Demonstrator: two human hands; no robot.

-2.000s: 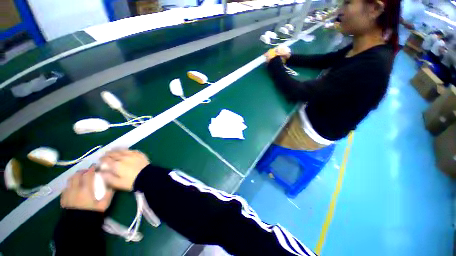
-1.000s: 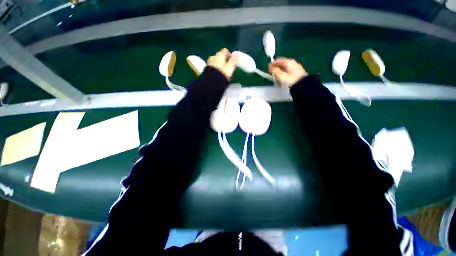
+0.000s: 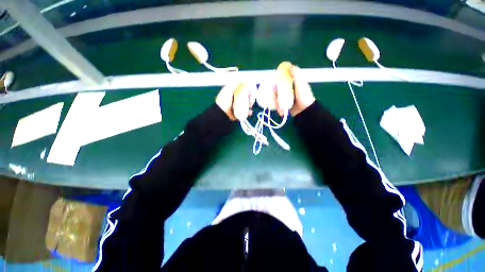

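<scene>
My left hand (image 3: pixel 227 101) is closed around a white oval corded product (image 3: pixel 243 100) just on the near side of the pale rail. My right hand (image 3: pixel 302 94) is closed around another, with a yellow-tan face (image 3: pixel 285 87), at the rail. More white rounded pieces (image 3: pixel 267 95) lie between the hands; their exact number is partly hidden. White cords (image 3: pixel 260 127) hang loosely tangled below them over the green bench. My fingertips are mostly hidden behind the pieces.
Corded ovals lie beyond the rail (image 3: pixel 159 81), two at left (image 3: pixel 169 50) and two at right (image 3: pixel 335 49). Paper sheets (image 3: pixel 114 118) lie left and crumpled white paper (image 3: pixel 404 126) right. A taped brown package (image 3: pixel 74 229) is lower left; part of a seated person shows lower right.
My hands have come back from the two pieces beyond the rail to its near side, each now holding a piece. Those two pieces have left their places there. The view has shifted.
</scene>
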